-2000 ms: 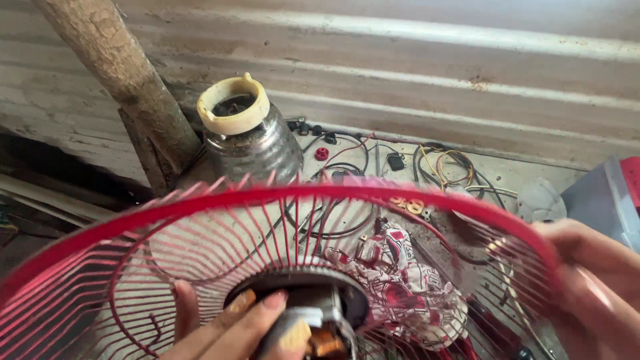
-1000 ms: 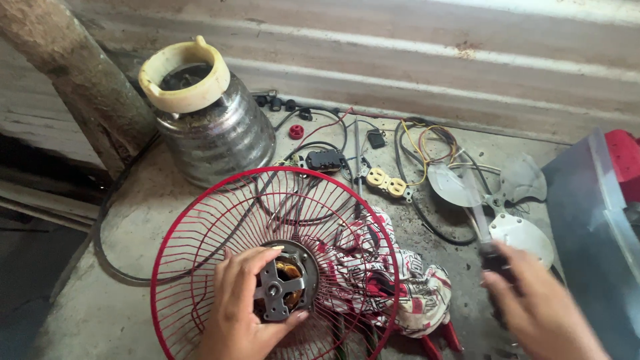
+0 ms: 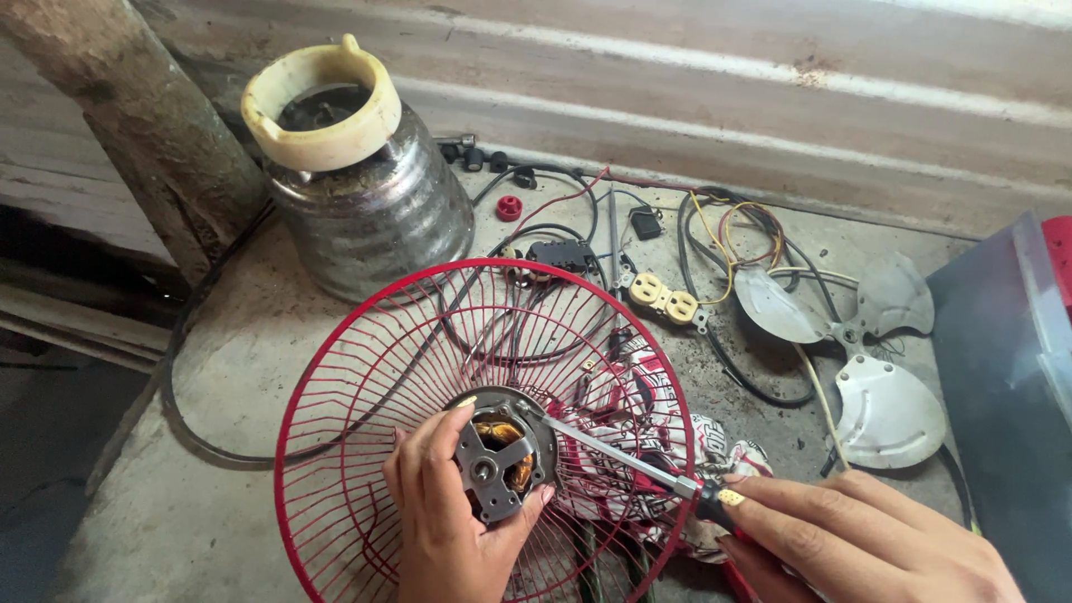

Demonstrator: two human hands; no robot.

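Note:
A red wire fan guard (image 3: 295, 394) lies with its rim toward the camera. At its middle, my left hand (image 3: 456, 502) grips an electric fan motor (image 3: 496, 469) with copper windings showing. My right hand (image 3: 846, 536) holds a screwdriver (image 3: 624, 454) by its black and red handle. The screwdriver's tip touches or nearly touches the round plate (image 3: 548, 435) around the motor, near a screw at its upper edge. Behind the guard lies a crumpled white, red and black printed cloth (image 3: 645, 385), partly hidden by the wires.
A metal jar with a cream plastic collar (image 3: 368, 226) stands at the back left. Metal fan blades (image 3: 892, 410) lie on the right beside a grey plastic bin (image 3: 1005, 368). Cables, a cream outlet receptacle (image 3: 662, 297) and a red plastic knob (image 3: 508, 208) lie behind the guard.
The guard, raised close to the camera two seconds ago, is lower. My right hand, on its rim then, holds the screwdriver; since one second ago, the tool has moved left to the motor plate.

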